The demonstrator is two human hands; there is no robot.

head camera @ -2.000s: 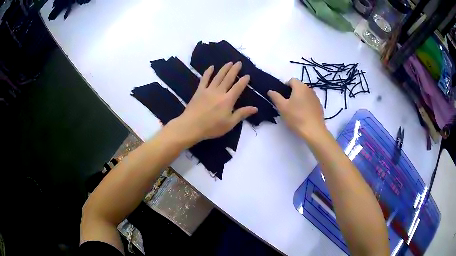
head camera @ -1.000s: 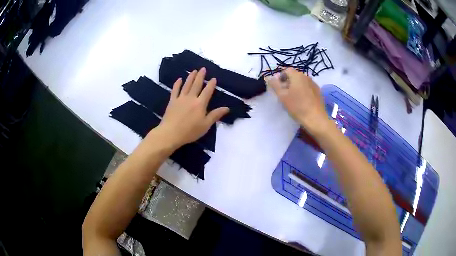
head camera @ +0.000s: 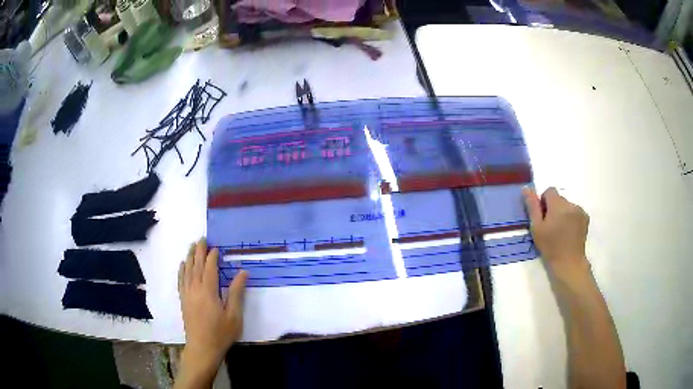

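Note:
The blue see-through sewing template lies in front of me, its right part over the gap between the table and the pale machine bed. It has brown-red strips, white slots and pink marks. My left hand rests at its lower left corner, thumb and fingers apart; a grip there cannot be made out. My right hand grips the template's right edge between thumb and fingers. Several black fabric strips lie in a column left of my left hand. A loose pile of thin black cords lies beyond them.
Small dark snips lie at the template's far edge. A green cloth and a small black bundle are at the far left. Purple cloth is at the back. The pale machine bed is on the right.
The view has turned right. My left hand has left the fabric strips for the template's left corner. My right hand has gone from near the cords to its right edge. The template now lies straight across.

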